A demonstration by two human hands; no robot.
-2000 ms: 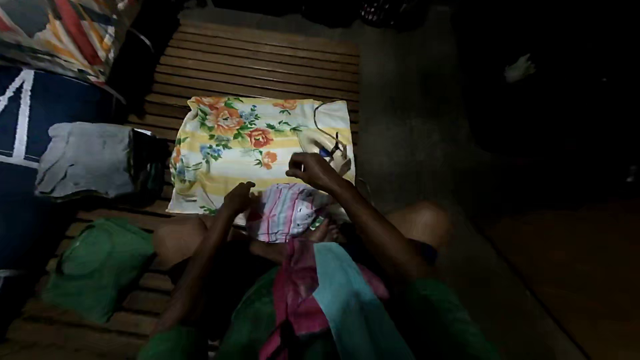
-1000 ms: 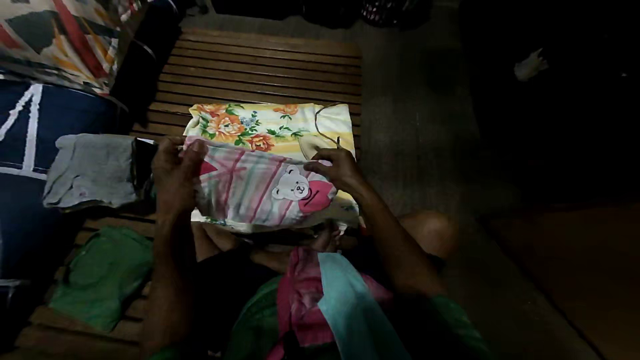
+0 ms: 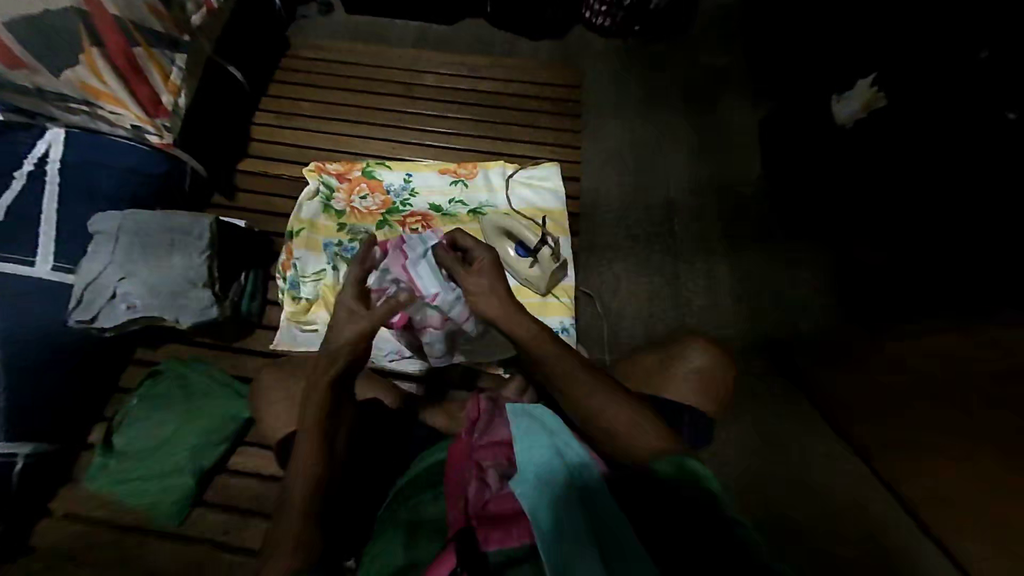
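A pink and white striped garment (image 3: 428, 296) hangs bunched between my hands, above the near part of a flowered yellow and white cloth (image 3: 360, 200). My right hand (image 3: 476, 272) pinches its upper edge between thumb and fingers. At the garment's left side is my left hand (image 3: 360, 304), thumb and fingers spread around the fabric; whether it grips is hard to tell. Just right of my right hand, a cream clothes iron (image 3: 524, 252) with a dark cord rests on the flowered cloth.
The cloth lies on a slatted wooden platform (image 3: 416, 104). Folded grey clothes (image 3: 152, 268) are stacked at the left, with a green folded garment (image 3: 172, 440) nearer me. Pink and teal fabric (image 3: 552, 480) lies over my lap. A dark blue bag or bundle (image 3: 32, 200) borders the left side.
The striped garment, spread wide with a bear picture showing one second ago, is now bunched up. My left hand has moved right, closer to my right hand, and the iron shows again.
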